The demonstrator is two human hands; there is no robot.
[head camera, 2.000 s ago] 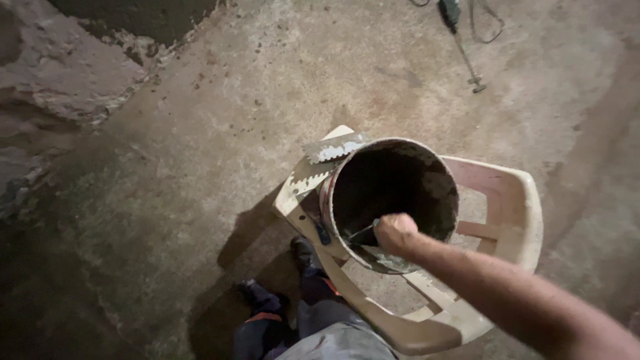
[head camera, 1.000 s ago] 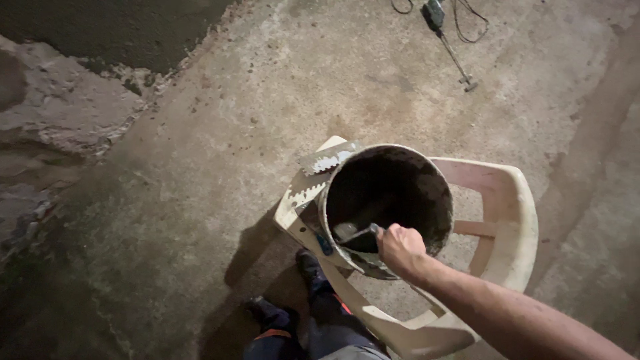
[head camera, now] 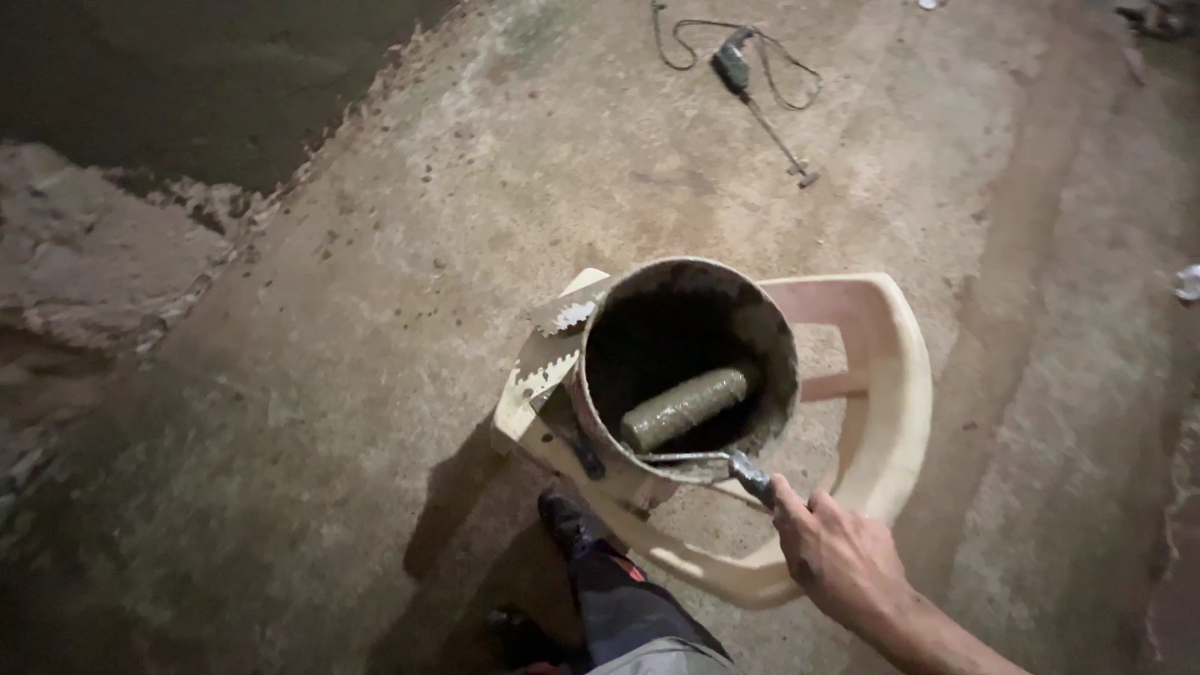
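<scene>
My right hand (head camera: 834, 553) grips the handle of a paint roller (head camera: 689, 408) just outside the near right rim of a bucket (head camera: 783, 328). The roller's sleeve, coated in wet grey-green material, lies tilted within the bucket's mouth, and its metal frame crosses near the rim. The bucket's inside is dark, so its contents are hidden. It stands on a cream plastic chair (head camera: 900, 403), partly overlapping a notched trowel (head camera: 553, 352) at its left. My left hand is out of view.
A corded power tool with a long mixing rod (head camera: 736, 66) lies on the concrete floor (head camera: 375, 375) beyond the chair. Broken masonry (head camera: 84, 244) and a dark surface are at the upper left. My feet are close to the chair's near left side.
The roller's sleeve has come up into plain sight in the bucket's mouth. My right hand has moved from over the bucket to outside its near rim, still holding the handle.
</scene>
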